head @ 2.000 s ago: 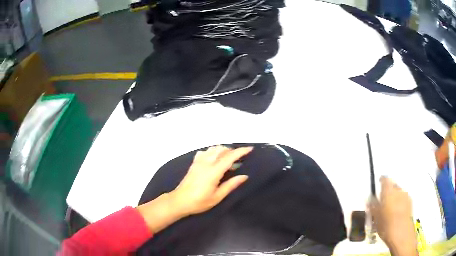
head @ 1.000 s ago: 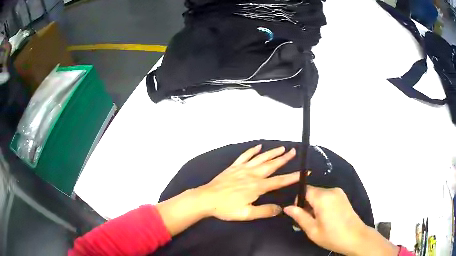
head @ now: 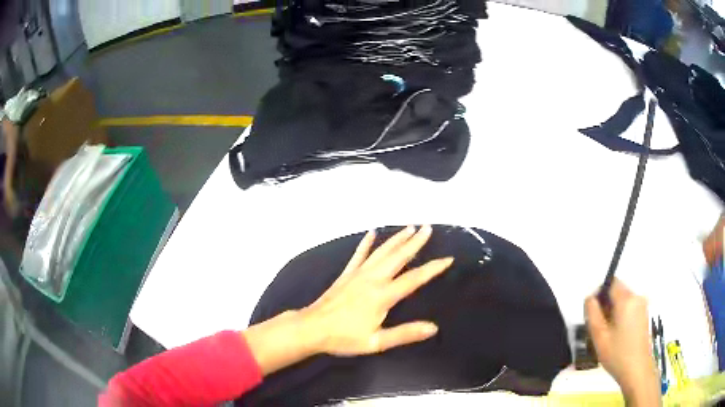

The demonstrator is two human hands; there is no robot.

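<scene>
A black half-moon bag [head: 493, 318] lies flat on the white table at the near edge, with a pale zip line along its bottom edge and a small pale curved mark near its top right. My left hand [head: 370, 298] rests flat on the bag, fingers spread, holding nothing. My right hand [head: 622, 326] is right of the bag and grips the lower end of a long thin black stick tool [head: 636, 191], which points up and away. A small dark block [head: 584, 347] lies beside my right hand, partly covered by it.
A tall stack of black bags [head: 358, 119] stands beyond. A loose bag heap [head: 692, 103] with a strap lies far right. Snips [head: 658, 342] and a yellow cutter [head: 676, 362] lie at the near right. A green bin [head: 119, 238] with plastic-wrapped goods stands left on the floor.
The stick was lying by my right hand, then was held upright over the bag. Now my right hand holds it out to the right. My left hand stays on the bag, shifted slightly.
</scene>
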